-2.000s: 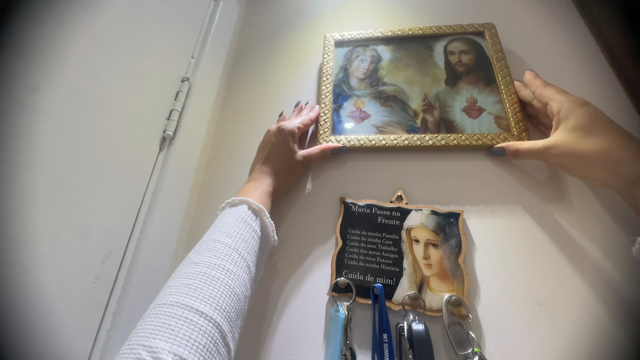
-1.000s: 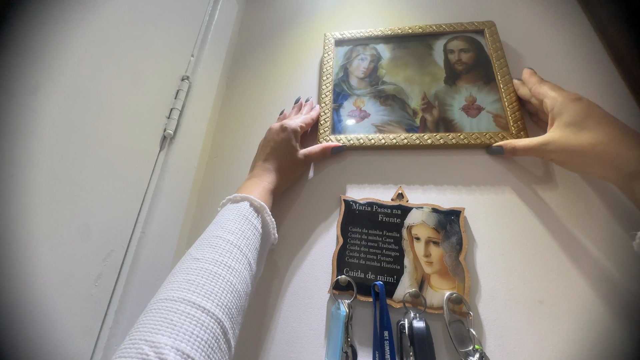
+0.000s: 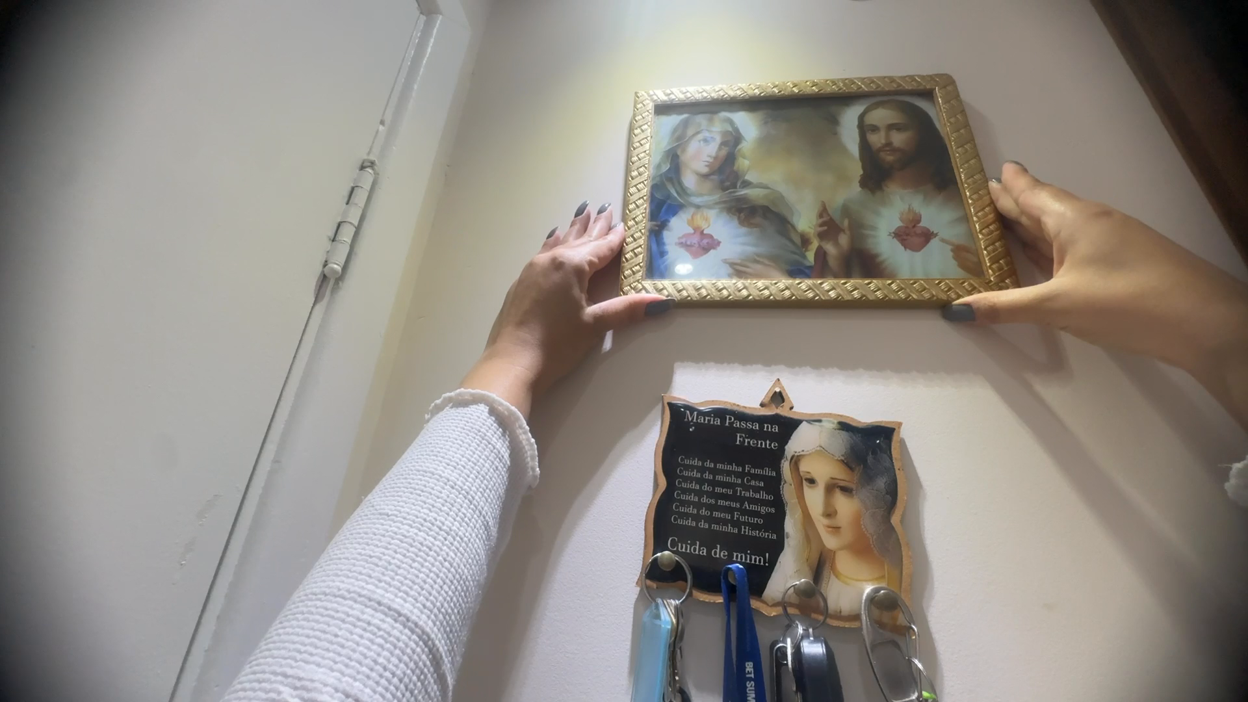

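A framed religious picture [image 3: 819, 292] with a gold woven-pattern frame lies against the wall, nearly level. My left hand [image 3: 561, 292] touches its lower left corner, thumb under the bottom edge and fingers along the left side. At the lower right corner, my right hand [image 3: 1102, 263] has its thumb under the bottom edge and its fingers at the right side, partly behind the frame. Below the picture, a wooden-edged key holder plaque [image 3: 721, 497] with writing and a veiled figure hangs on the wall. The back of the frame is hidden.
Several keyrings [image 3: 668, 575] and a blue lanyard [image 3: 741, 634] hang from the plaque's hooks. To the left is a white door [image 3: 175, 292] with a metal hinge [image 3: 349, 219]. A dark brown edge [image 3: 1180, 107] crosses the upper right corner.
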